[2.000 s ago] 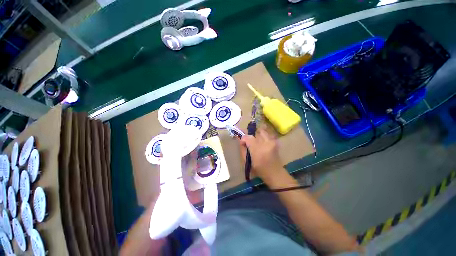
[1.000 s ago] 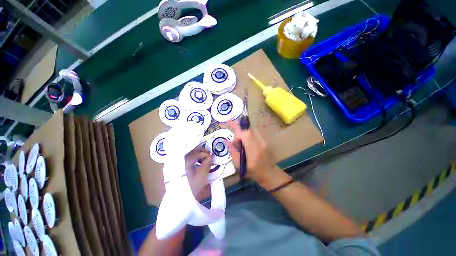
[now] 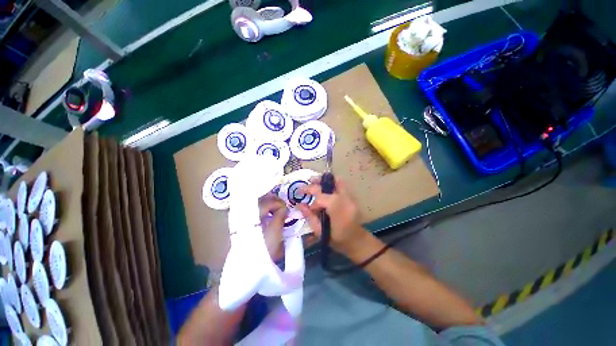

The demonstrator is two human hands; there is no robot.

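A white headphone (image 3: pixel 253 270) lies in front of me on the cardboard mat (image 3: pixel 378 192). A speaker plate (image 3: pixel 297 194) is over its open ear cup. My left hand (image 3: pixel 272 223) is partly hidden behind the headband, with its fingers at the ear cup and plate. My right hand (image 3: pixel 336 215) holds the black soldering iron (image 3: pixel 326 203), tip pointing up and away from me, and its fingertips touch the plate's right edge. More speaker plates (image 3: pixel 309 140) lie clustered beyond the headphone. A yellow squeeze bottle (image 3: pixel 393 142) lies to the right on the mat.
Stacked cardboard sheets (image 3: pixel 121 243) with white discs (image 3: pixel 57 263) stand at left. An amber ring with white tissue (image 3: pixel 405 59) and a blue basket (image 3: pixel 496 162) with black equipment are at right. Headphones (image 3: pixel 270 23) sit on the green conveyor (image 3: pixel 196 88). The iron's cord runs right.
Since two seconds ago, a speaker plate has come over the ear cup and both hands have closed in on it. Since one second ago, the hands have barely moved; the view has shifted slightly.
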